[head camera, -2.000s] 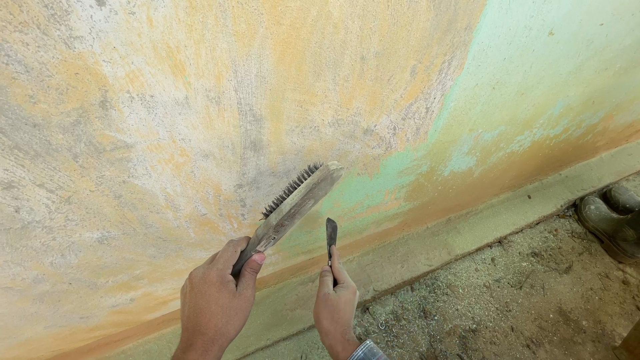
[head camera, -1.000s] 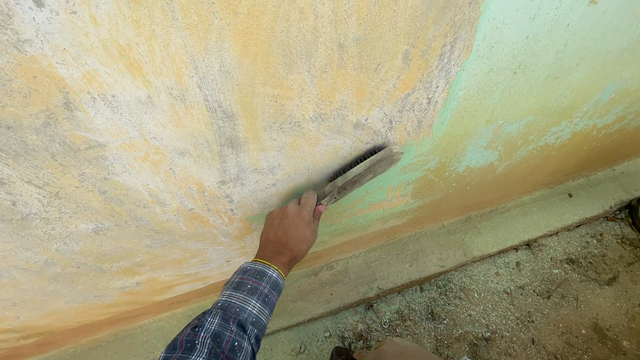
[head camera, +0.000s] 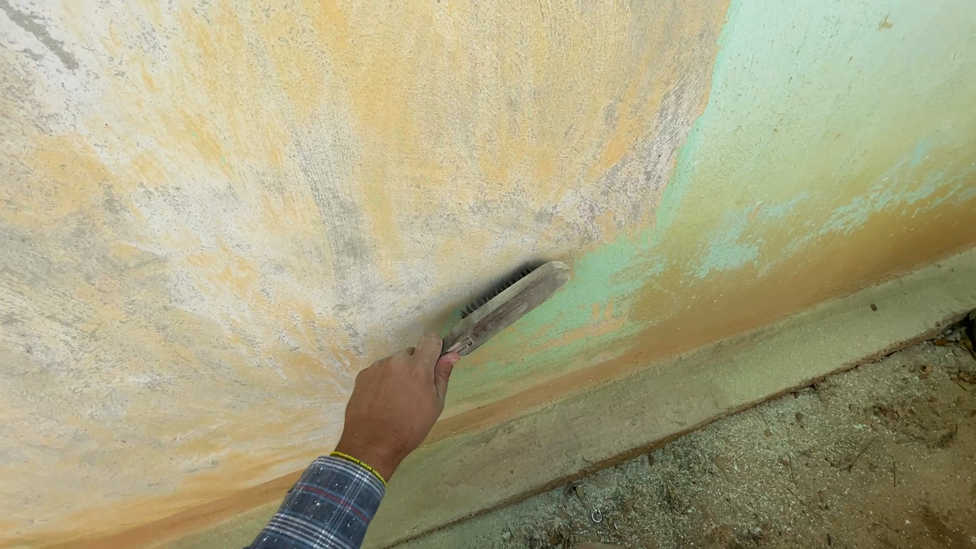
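My left hand (head camera: 396, 404), in a plaid sleeve with a yellow band at the wrist, grips the handle of a worn wire brush (head camera: 507, 309). The brush slants up to the right, its dark bristles facing the painted wall (head camera: 427, 152) and its head by the edge of a mint-green paint patch (head camera: 610, 274). Whether all the bristles touch the wall cannot be told. Yellow, white and grey scraped areas cover the wall to the left, with green paint at the right. My right hand is not in view.
A low concrete ledge (head camera: 610, 427) runs diagonally along the wall's foot. Beyond it lies dirt ground (head camera: 823, 457) strewn with pale flakes and small debris. An orange-brown band (head camera: 762, 320) borders the wall's lower edge.
My left hand has moved the brush right against the wall since two seconds ago. My right hand, earlier holding a small dark-bladed tool, has left the view. The boots at the right are out of view.
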